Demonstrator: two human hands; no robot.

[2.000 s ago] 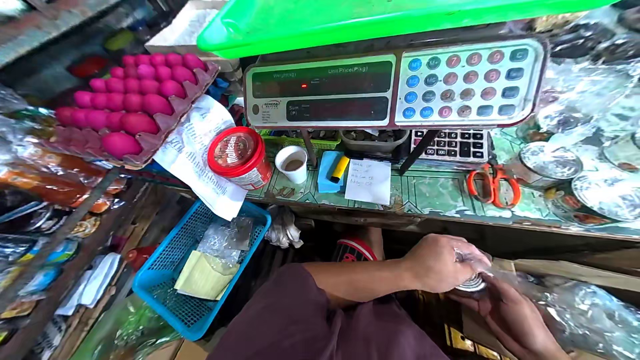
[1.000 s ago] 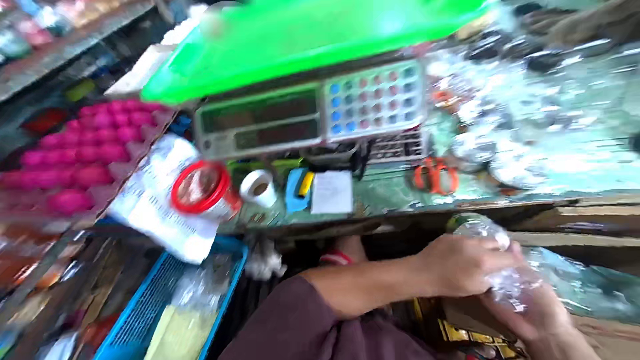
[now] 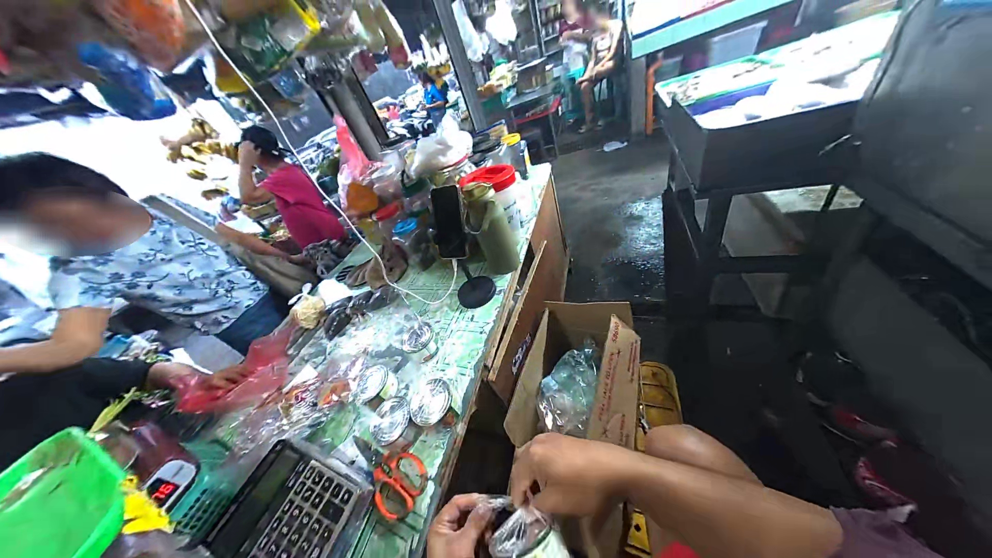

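At the bottom centre, my left hand [image 3: 463, 528] grips the side of a can in clear plastic [image 3: 531, 539], its fingers and thumb on the plastic. My right hand [image 3: 554, 469] comes in from the right and pinches the gathered plastic above the can. Part of the can is cut off by the frame's lower edge. Orange-handled scissors [image 3: 400, 487] lie on the table beside my left hand, with a large-key calculator [image 3: 298, 504] left of them. Several cans stand farther along the table edge, among them a silver-topped can [image 3: 431, 401].
An open cardboard box [image 3: 616, 387] holding clear plastic bags [image 3: 570, 391] stands beyond my right hand. A phone on a stand [image 3: 449, 225] and jars are at the table's far end. Across the table, a person's hand [image 3: 226, 377] touches a red plastic bag [image 3: 260, 372]. A green tray [image 3: 58, 496] is lower left.
The view has swung far to the right, bringing the aisle and other people into sight. Both hands stay together at the can and its clear plastic.
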